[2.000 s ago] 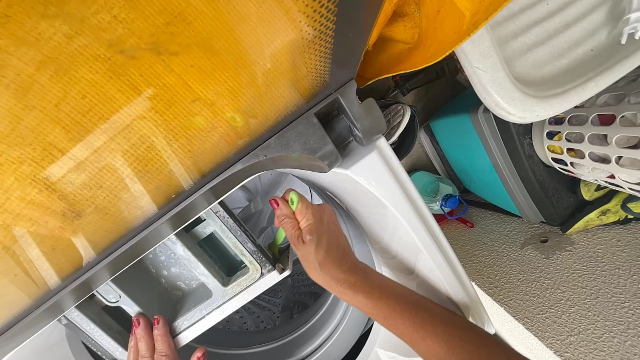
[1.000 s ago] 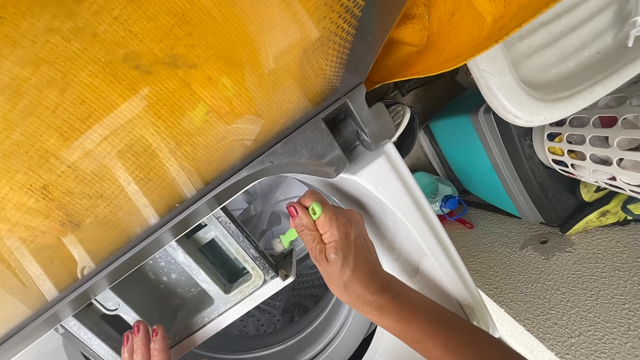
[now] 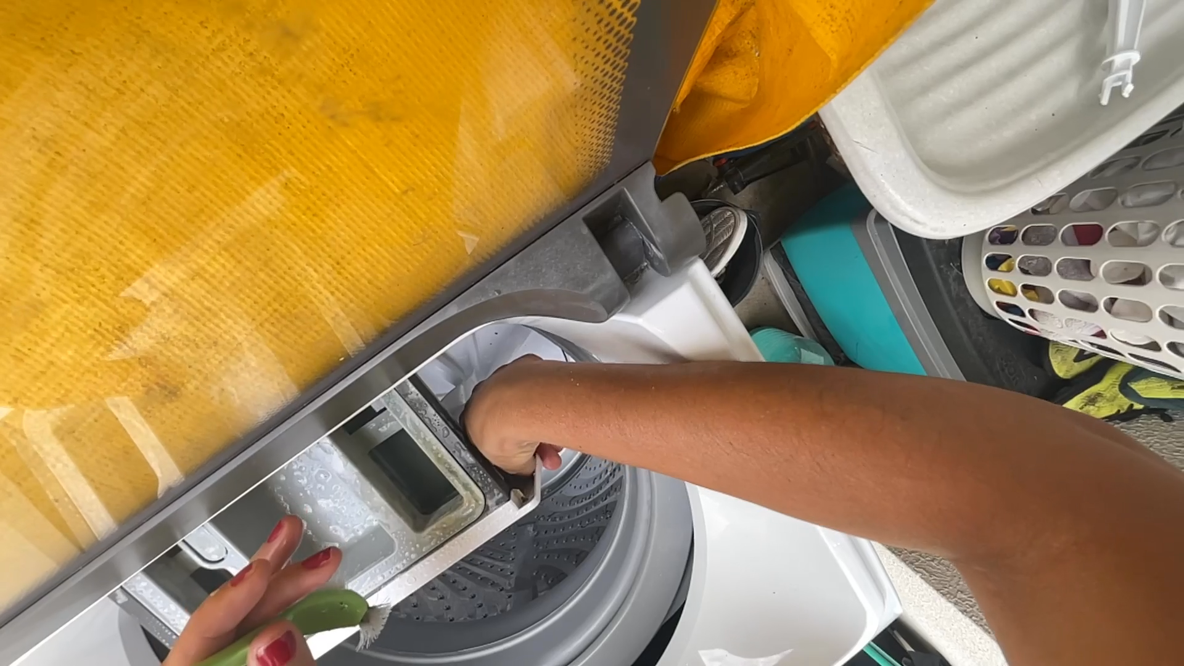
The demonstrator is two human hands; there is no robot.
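My left hand, at the bottom left, holds a green-handled brush with short pale bristles over the edge of the detergent drawer. The drawer is wet, with drops on its plastic. My right hand reaches down at the drawer's right end, its fingers mostly hidden behind the frame; whether it holds anything cannot be seen. Below lies the perforated drum of a top-loading washing machine.
The machine's raised lid shows yellow fabric through or reflected in it. To the right are a white plastic basin, a perforated laundry basket, a teal and dark container and yellow-green gloves or shoes.
The green brush has passed from my right hand to my left hand. My right hand has moved down beside the drawer's right end, and its forearm now crosses the machine's rim.
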